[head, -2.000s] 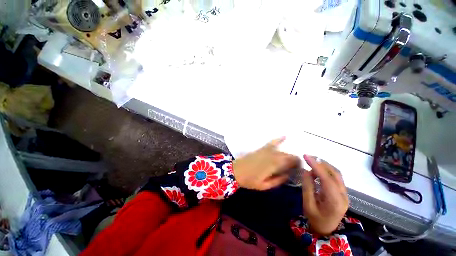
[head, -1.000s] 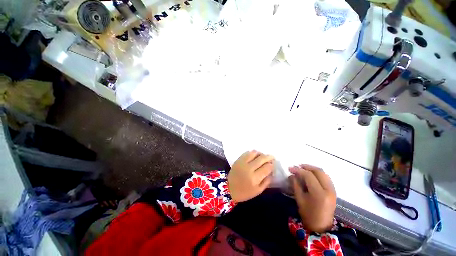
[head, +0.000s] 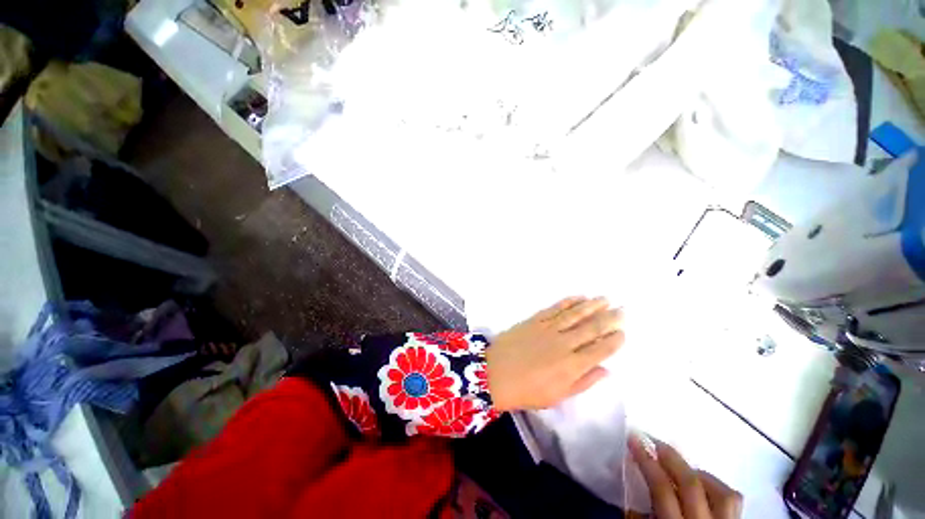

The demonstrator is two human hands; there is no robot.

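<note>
A white fabric piece [head: 583, 441] lies over the table's front edge and hangs towards my lap; its upper part is overexposed and its outline there is lost. My left hand [head: 558, 355] lies flat on it, palm down with fingers stretched to the right. My right hand [head: 685, 487] is at the bottom edge of the picture, partly cut off, with its fingertips holding the fabric's right edge. The white sewing machine head [head: 852, 253] is at the right; its needle area is unclear.
A dark smartphone [head: 844, 441] stands at the lower right. A white fabric pile [head: 446, 81] and a clear plastic bag [head: 294, 112] are behind my hands. A grey tape measure [head: 370, 243] runs along the front edge. Blue striped cloth [head: 71, 365] is at the far left.
The view has shifted, so the machine and phone sit further right and lower. My hands have moved apart; the left now lies flat, the right is lower, and more fabric shows between them.
</note>
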